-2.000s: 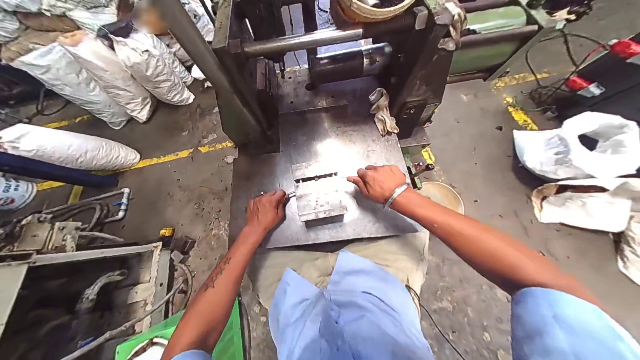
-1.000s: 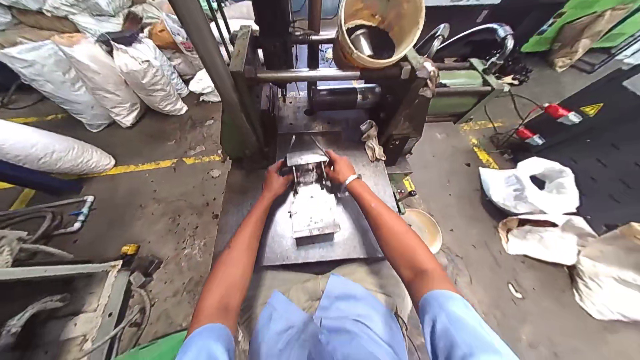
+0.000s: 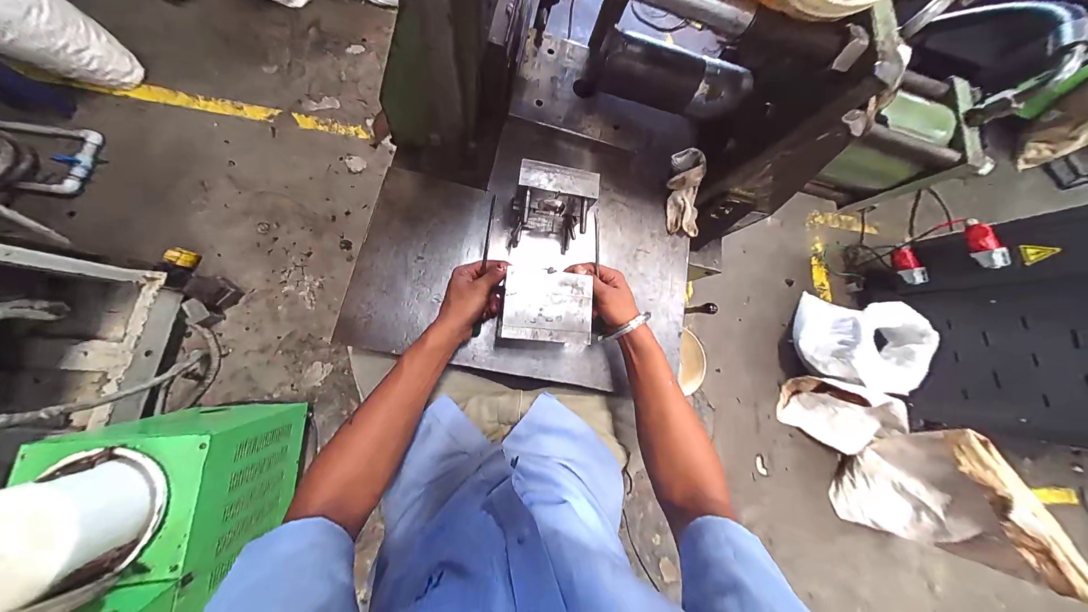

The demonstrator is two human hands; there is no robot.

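A steel mold block (image 3: 546,306) lies on the metal plate table (image 3: 416,255) between my hands. Beyond it stands a second steel mold part with guide pins (image 3: 558,180), apart from the near block. My left hand (image 3: 472,297) is at the near block's left side, its fingers around a thin dark rod that points away from me. My right hand (image 3: 608,297), with a metal bangle at the wrist, is at the right side and holds a similar thin rod. A soiled cloth glove (image 3: 685,191) lies on the table's right part.
Machine frame columns and a steel cylinder (image 3: 671,76) stand beyond the table. A green vented housing (image 3: 246,484) is at the lower left. White sacks (image 3: 867,340) lie on the floor at right, near red plugs (image 3: 986,242). A round tub (image 3: 691,361) sits under the table's right edge.
Both hands have moved back toward me from the far mold part, where they were one second ago. The two mold parts now stand apart. The view has shifted.
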